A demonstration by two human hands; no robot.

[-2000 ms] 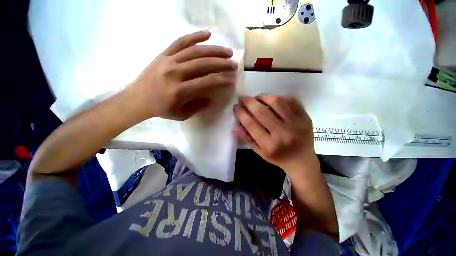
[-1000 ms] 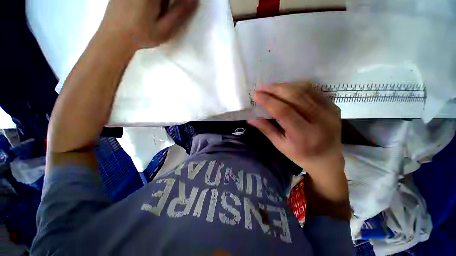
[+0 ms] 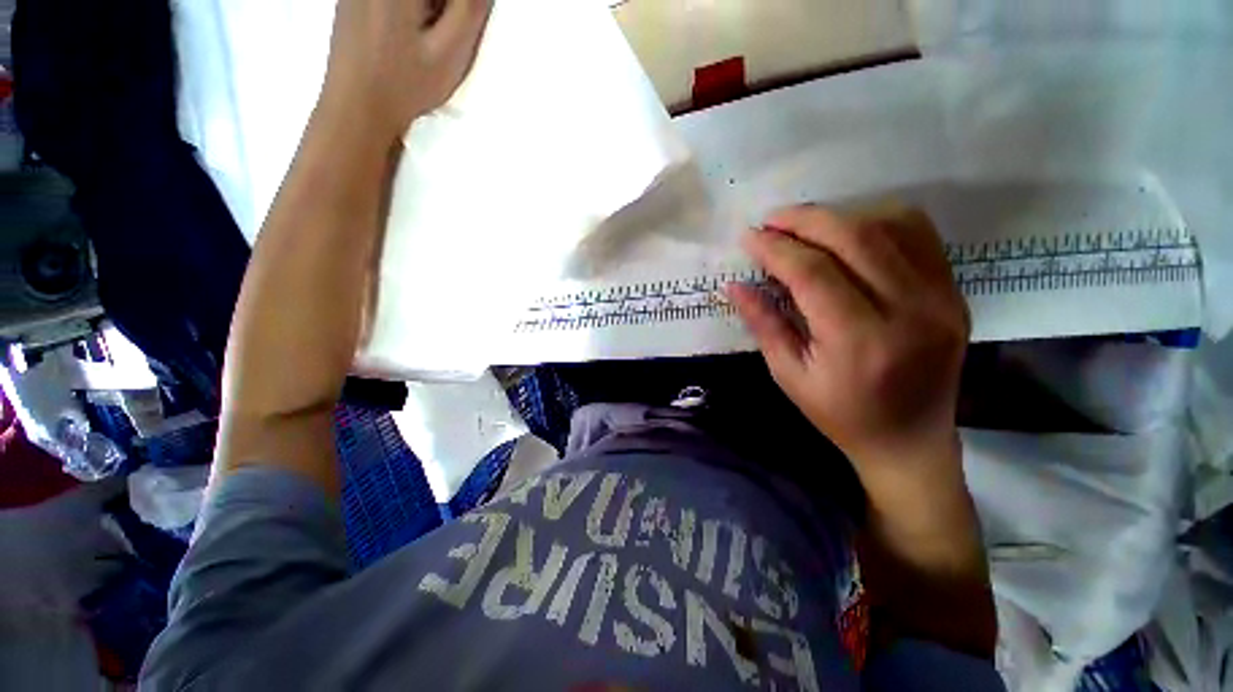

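A white fabric panel (image 3: 527, 176) lies on the white machine table, its near right corner lifted and casting a shadow. My left hand (image 3: 413, 54) is at the top edge of the picture, over the panel, partly cut off; its grip is hidden. My right hand (image 3: 865, 318) is over the printed table-edge ruler (image 3: 1082, 265), right of the panel corner, with thumb and fingers apart and nothing seen between them.
A pale machine plate (image 3: 798, 41) with a red tape mark (image 3: 718, 81) is at the top. White cloth (image 3: 1082, 500) hangs below the table edge at right. Blue perforated crates (image 3: 385, 473) are below left. Dark navy cloth (image 3: 135, 203) is at far left.
The view has shifted and turned. The panel's near right corner has come away from the table edge and lifted, uncovering more ruler. My right hand is now clear of the panel.
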